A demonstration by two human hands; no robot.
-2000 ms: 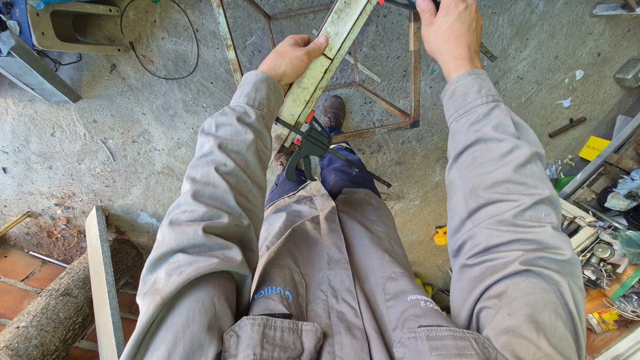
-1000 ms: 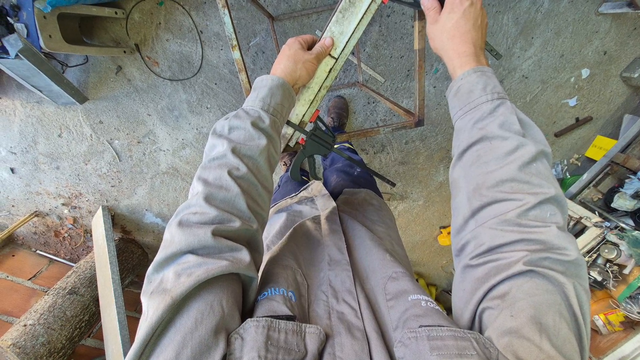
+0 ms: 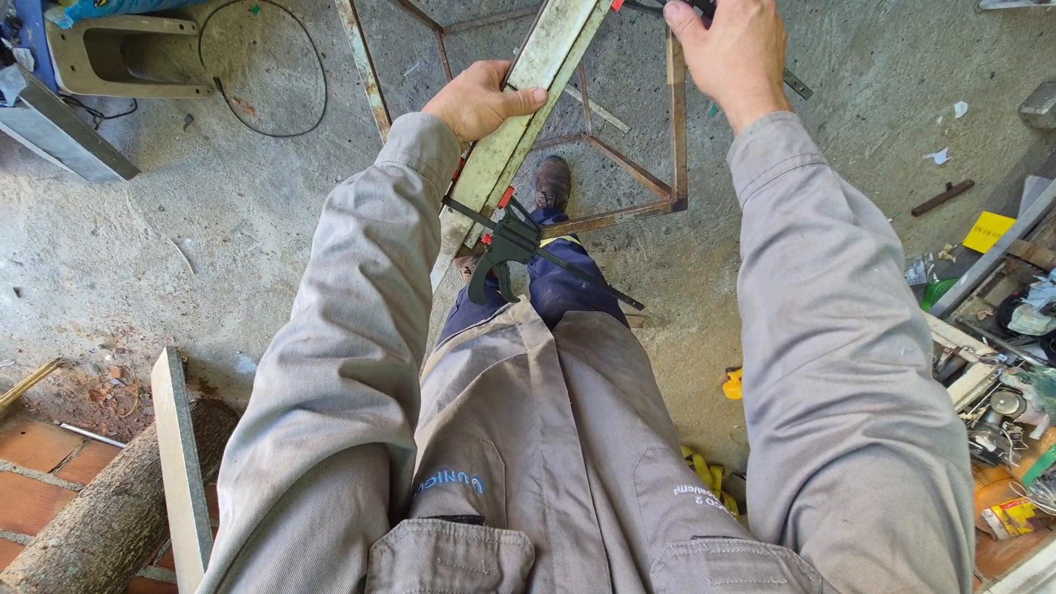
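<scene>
My left hand [image 3: 485,101] is closed around a long, worn, pale-painted bar [image 3: 528,107] that slants across the upper middle, thumb on its top face. Near the bar's lower end a black bar clamp [image 3: 513,239] with red pads is fastened across it. At the top edge my right hand [image 3: 737,54] grips the black part of a second clamp [image 3: 701,8], mostly cut off by the frame; its red pad touches the bar's upper part. Below the bar a rusty metal frame [image 3: 678,124] of angled members stands or lies on the concrete floor.
At lower left a log [image 3: 107,503] and a metal profile [image 3: 177,462] lie by a brick surface. A beige metal bracket [image 3: 132,87] and a looped black cable [image 3: 326,91] are at upper left. Cluttered parts and tools fill the right edge, beside a yellow note [image 3: 987,232]. My boot [image 3: 553,181] stands below the bar.
</scene>
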